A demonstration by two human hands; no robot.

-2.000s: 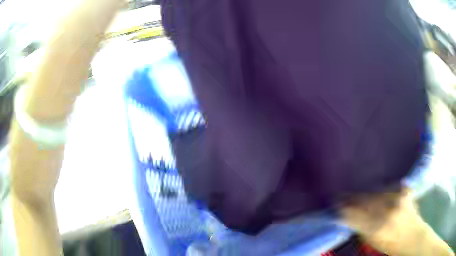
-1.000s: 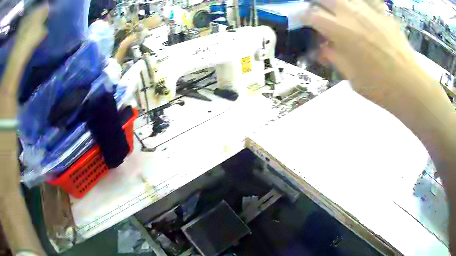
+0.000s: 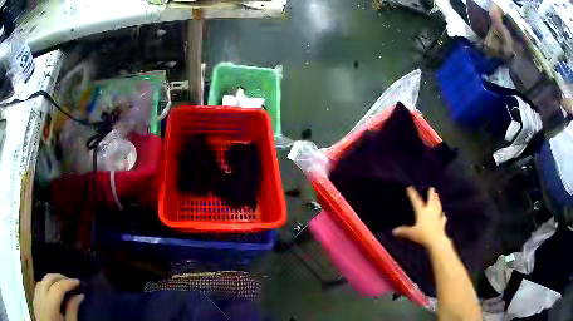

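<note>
My right hand (image 3: 428,221) is over a heap of black or dark navy cloth (image 3: 383,169) in the red basket at the right. Its fingers are spread, and it grips nothing visible. My left hand (image 3: 56,297) is at the bottom left, partly cut off by the picture's edge. Its fingers are curled at the end of a dark navy cloth (image 3: 144,307) that runs along the bottom edge. The right-hand red basket (image 3: 359,231) is tilted in view, with clear plastic (image 3: 402,94) at its rim.
Another red basket (image 3: 279,200) holds dark pieces, with a green basket (image 3: 276,94) behind and a blue one (image 3: 195,241) below. A pink basket (image 3: 349,254) is beside the right basket. White table edges are left and top. A blue bin (image 3: 468,81) and a person (image 3: 531,81) are at upper right.
The view has swung from the sewing machine and white table to baskets on the floor. My right hand has moved from the upper right onto the dark cloth; my left hand is now at bottom left.
</note>
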